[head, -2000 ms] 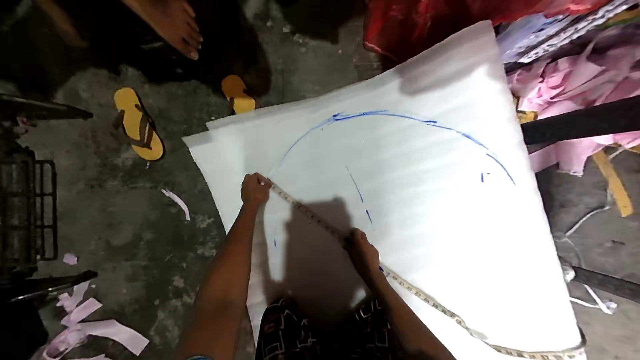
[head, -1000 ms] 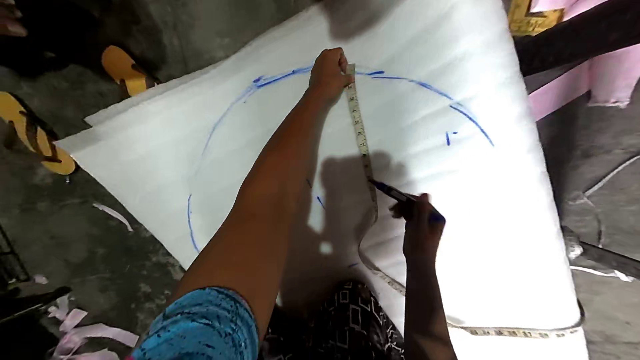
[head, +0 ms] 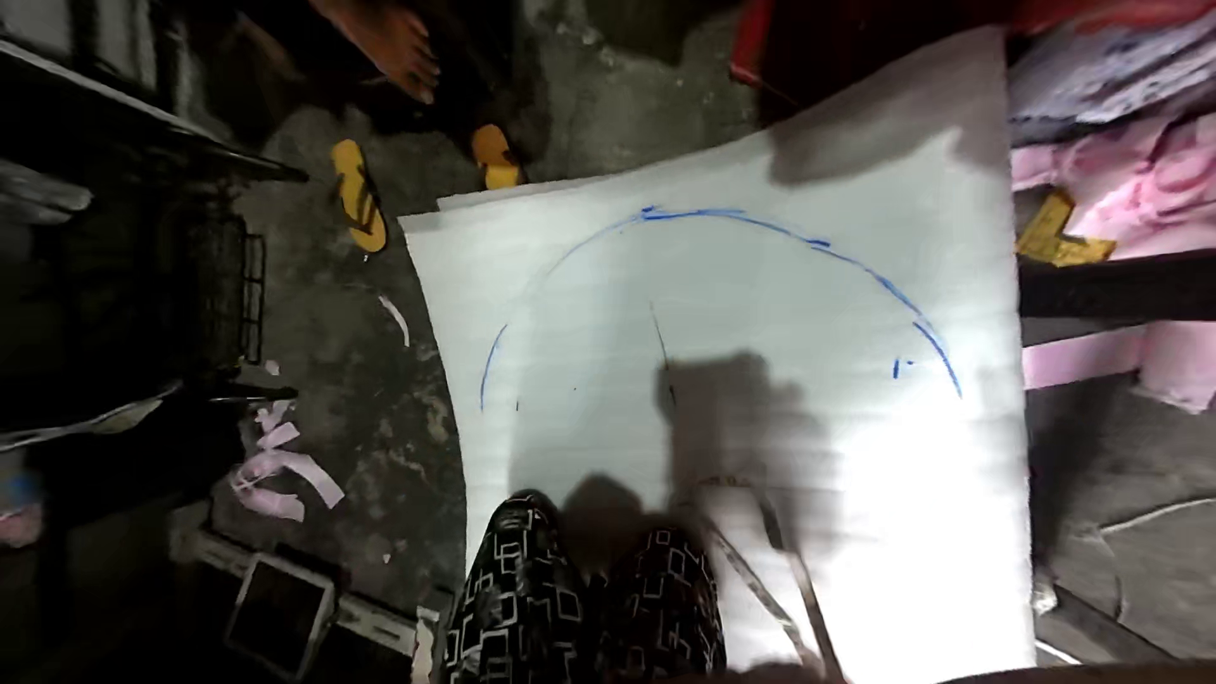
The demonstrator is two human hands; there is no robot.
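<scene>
Neither my left hand nor my right hand can be made out; a blurred, skin-toned edge shows along the very bottom, and I cannot tell what it is. A large white sheet [head: 589, 285] lies on the floor before my knees. On it runs a curved blue marker line [head: 703, 214], with a short stroke and a dot near its right end and a thin dark line near the middle. A tape measure [head: 760, 584] lies looped on the sheet just right of my patterned trousers [head: 513, 589]. The marker is not in view.
Yellow flip-flops [head: 359, 199] lie on the concrete floor beyond the sheet's left corner, near a person's bare foot [head: 394, 47]. Pink scraps [head: 280, 475] are at the left, by a dark wire rack [head: 252, 285]. Pink material [head: 1154, 180] and a dark bar [head: 1121, 290] stand at the right.
Both hands have left the drawn area. The tape measure, held to the curve one second ago, now lies looped near my knees. The marker is out of sight. The view has shifted.
</scene>
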